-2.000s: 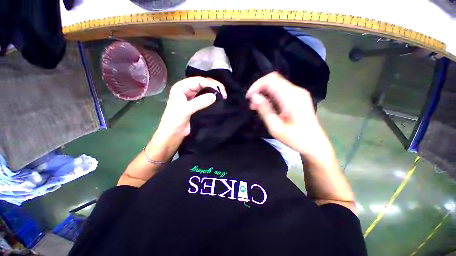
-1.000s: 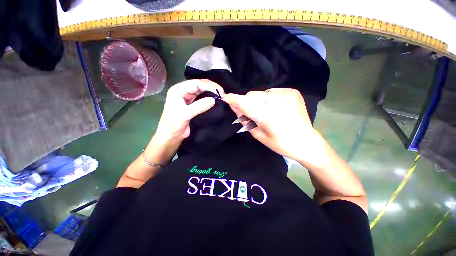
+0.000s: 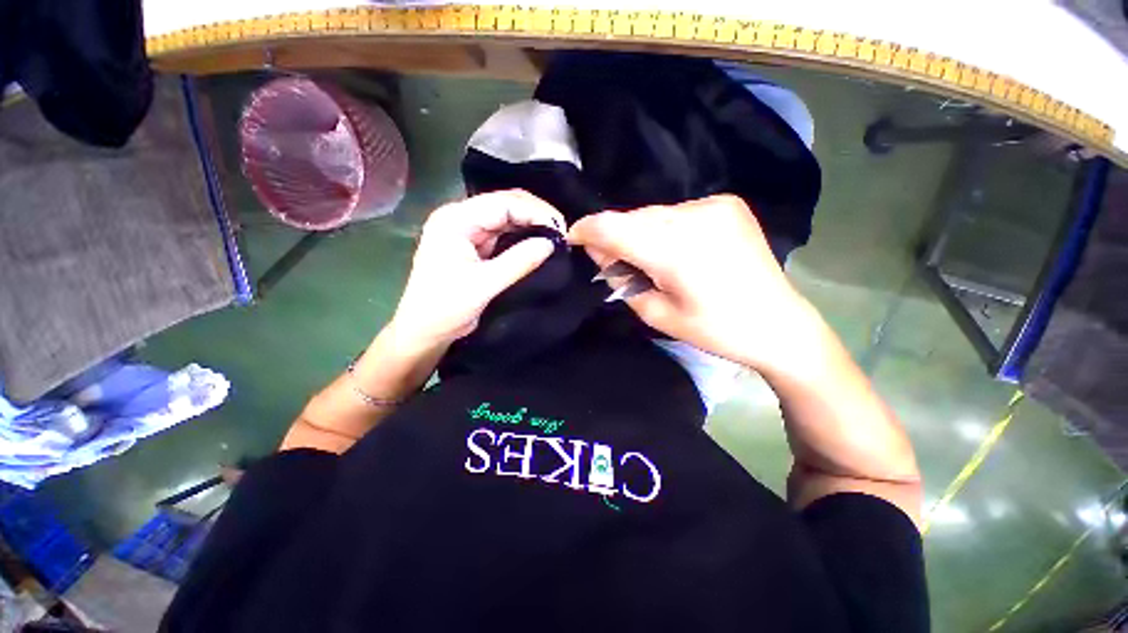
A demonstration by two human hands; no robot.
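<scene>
A black garment [image 3: 680, 148] lies over the lap, with a pale patch [image 3: 529, 134] at its upper left edge. My left hand [image 3: 476, 260] pinches a fold of the black cloth between thumb and fingers. My right hand [image 3: 680, 266] meets it at the fold, its thumb and index fingertips pressed together. The blades of the thread snips [image 3: 626, 282] stick out from under my right palm. No needle or thread can be made out at the fingertips.
A white table with a yellow tape measure [image 3: 557, 25] along its edge crosses the top. A pink mesh basket [image 3: 303, 155] stands on the floor at left. Grey cloth-covered surfaces [image 3: 105, 241] flank both sides. Blue-white garments [image 3: 118, 414] hang at far left.
My right hand came in from apart on the right to the fold at my left fingertips, and the snips' blades came into view. The view has shifted slightly.
</scene>
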